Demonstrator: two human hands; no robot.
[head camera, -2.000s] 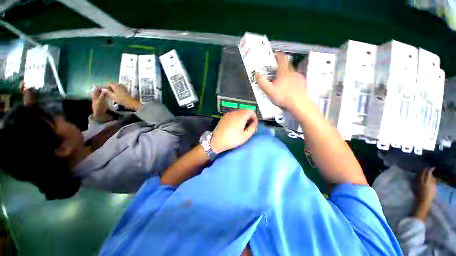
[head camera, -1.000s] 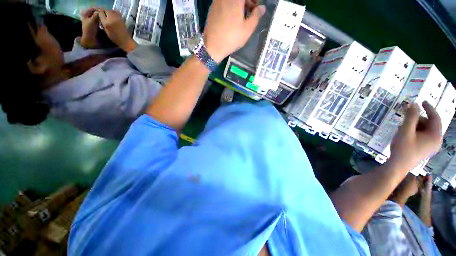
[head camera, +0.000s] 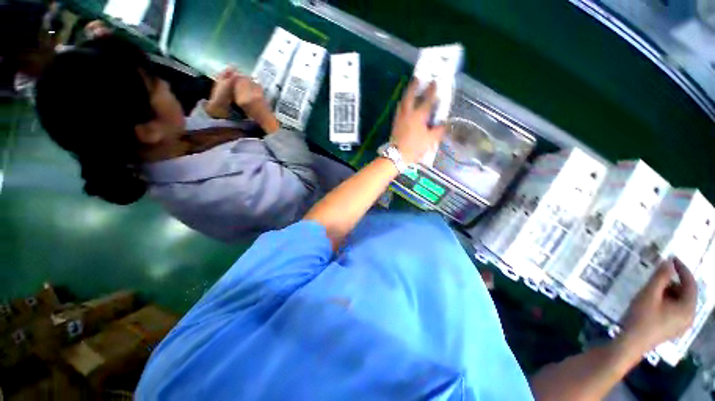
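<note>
My left hand, with a metal watch, is closed around a white product box at the left edge of the bench scale. The scale has a silvery pan and a green lit display on its front edge. Several white product boxes stand side by side right of the scale, hanger tabs toward me. My right hand is at the right-hand boxes with fingers curled; blur hides whether it grips one.
A person in grey sits at the left, hands near white boxes on the green bench. One box lies nearer the scale. Brown cartons are on the floor at lower left. A metal rail runs behind the scale.
My left hand has gone from above the scale's left side to holding the box, which has shifted left off the pan's middle. My right hand remains by the right-hand boxes. The view has turned.
</note>
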